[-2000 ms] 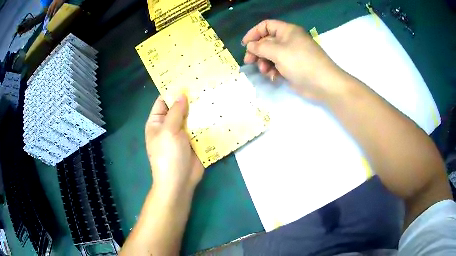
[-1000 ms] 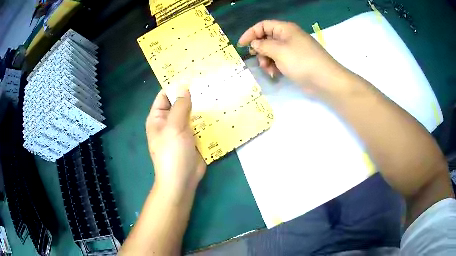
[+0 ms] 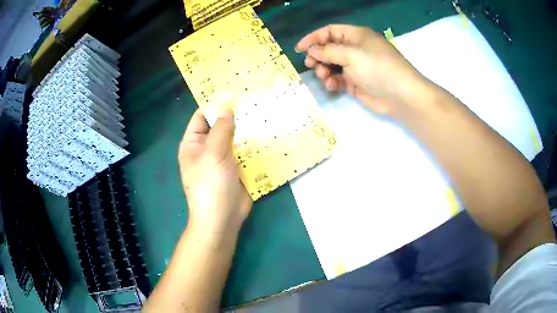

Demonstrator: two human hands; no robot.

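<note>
A yellow PCB panel (image 3: 247, 79) with black print and small holes is held tilted above the bench, with glare across its middle. My left hand (image 3: 211, 159) grips its lower left edge, thumb on top and the other fingers mostly hidden. My right hand (image 3: 342, 61) is just right of the panel's notched long edge, not touching it. Its thumb and index finger are pinched around a tiny dark component (image 3: 298, 50), which is barely visible.
A white sheet (image 3: 378, 195) is taped below my right forearm. Yellow panel stacks (image 3: 217, 11) stand beyond the panel. White-faced panels (image 3: 73, 122) and a black rack (image 3: 107, 238) are at left. Loose components (image 3: 496, 23) lie at far right on the green mat (image 3: 165, 202).
The panel has shifted slightly up and right and turned a little, with my left thumb still on it. My right fingers have moved slightly near the panel edge.
</note>
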